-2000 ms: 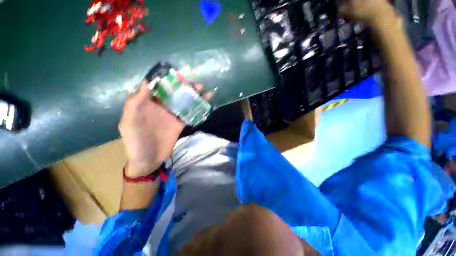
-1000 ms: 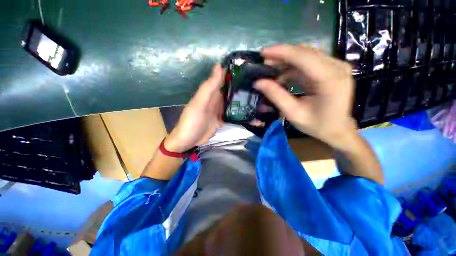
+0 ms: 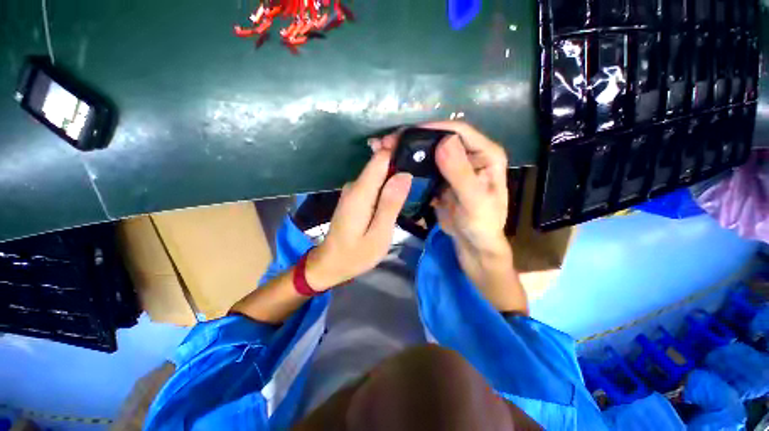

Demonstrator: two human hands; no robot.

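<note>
A black phone body (image 3: 416, 160) is held between both hands just over the bench's front edge. Its upper part is plain black with a small bright round spot; a thin red strip shows on its left side. No green board shows on it. My left hand (image 3: 361, 220) grips its left side with the thumb on its face. My right hand (image 3: 474, 189) grips its right side with the thumb near the top. The fingers hide much of the lower part.
Small red parts (image 3: 297, 18) lie in a pile on the green bench (image 3: 211, 160), with a blue triangular piece (image 3: 462, 10). A second phone (image 3: 66, 108) lies left. A black blister tray (image 3: 649, 101) is at right. Below are cartons (image 3: 215, 252) and black trays (image 3: 55, 290).
My right hand came from the tray to the phone body and now grips it. The green board that showed is now covered by black housing.
</note>
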